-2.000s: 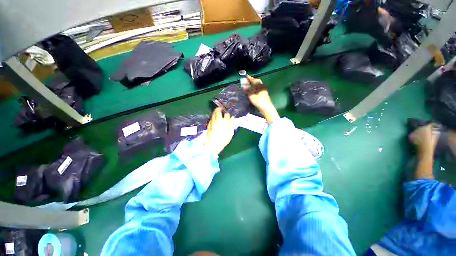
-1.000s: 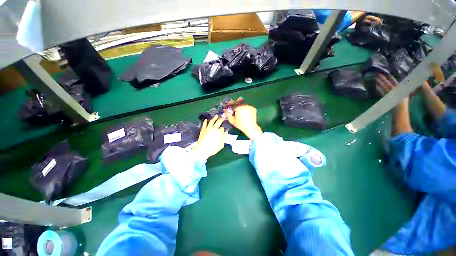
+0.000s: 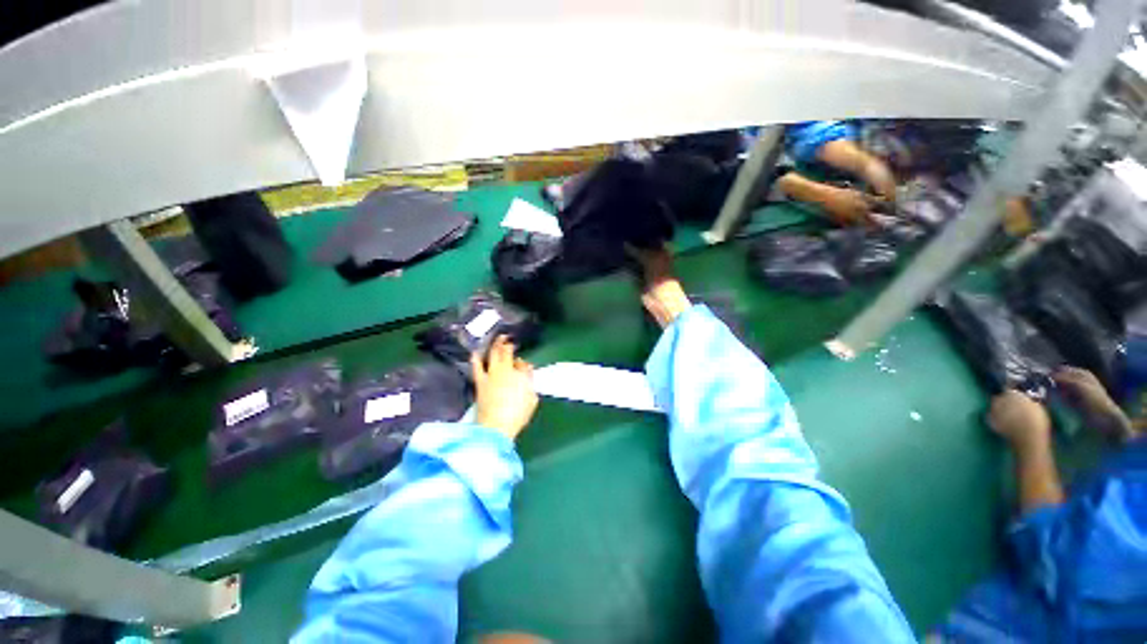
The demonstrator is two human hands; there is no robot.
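My left hand (image 3: 506, 388) has its fingertips on the near edge of a black bagged parcel (image 3: 440, 337), which bears a white label (image 3: 481, 322). A printed label strip (image 3: 594, 386) runs between my left hand and my right sleeve. My right hand (image 3: 664, 297) reaches across the belt to a dark, blurred bag (image 3: 616, 224) at the far ledge; its fingers are too dark and blurred to show a grip. Pale backing paper (image 3: 277, 533) trails left from under my left sleeve. The label roll is not visible.
Labelled parcels (image 3: 271, 413) lie along the green belt (image 3: 315, 356) to the left. A flat black pile (image 3: 400, 229) is on the far ledge. Grey posts (image 3: 167, 292) and an overhead beam (image 3: 566, 63) frame the line. Other people's hands (image 3: 1021, 425) handle black bags at right.
My hands have parted. The parcel between them now shows a white label and lies further left. My right hand has moved to the far bags. The belt parcels sit further left; the view has tilted up.
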